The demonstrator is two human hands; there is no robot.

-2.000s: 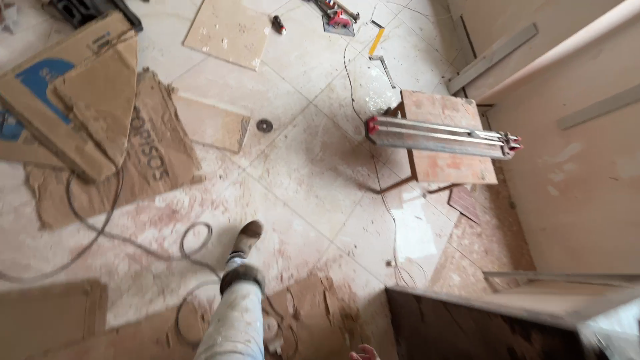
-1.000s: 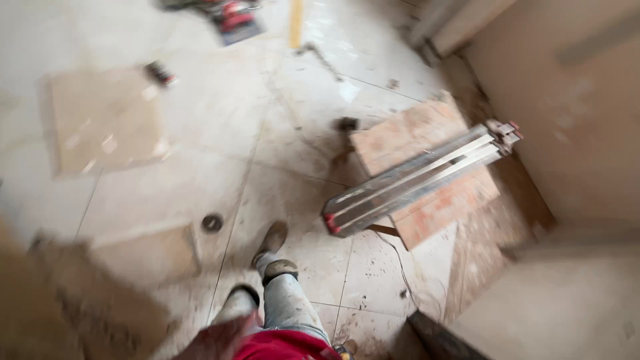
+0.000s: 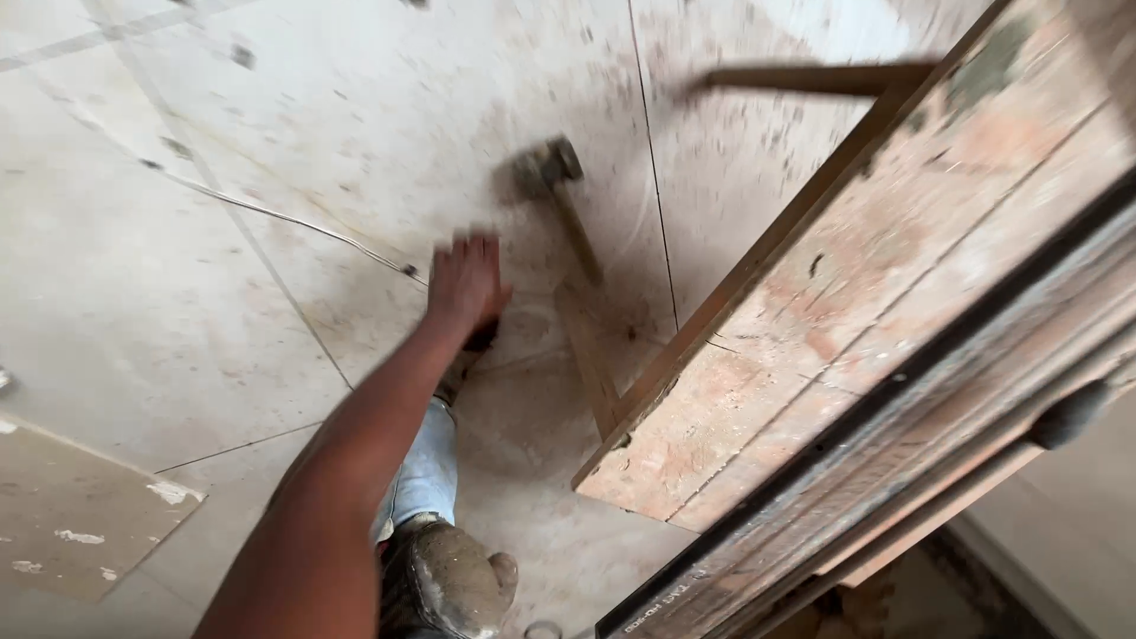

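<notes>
My left hand, blurred, reaches over the dusty tiled floor with its fingers extended and nothing seen in it. Just beyond it, to the upper right, a mallet or hammer with a wooden handle lies on the floor. A manual tile cutter rests on a stained wooden table at the right. A boot shows partly behind my hand, and a worn knee pad is below. My right hand is out of view.
Splayed wooden table legs extend over the floor beside the mallet. A thin cable runs across the tiles to the left of my hand. A board or tile piece with pale patches lies at the lower left.
The view has moved much closer to the table and floor. My left arm now stretches into view, and the mallet shows clearly beside the table.
</notes>
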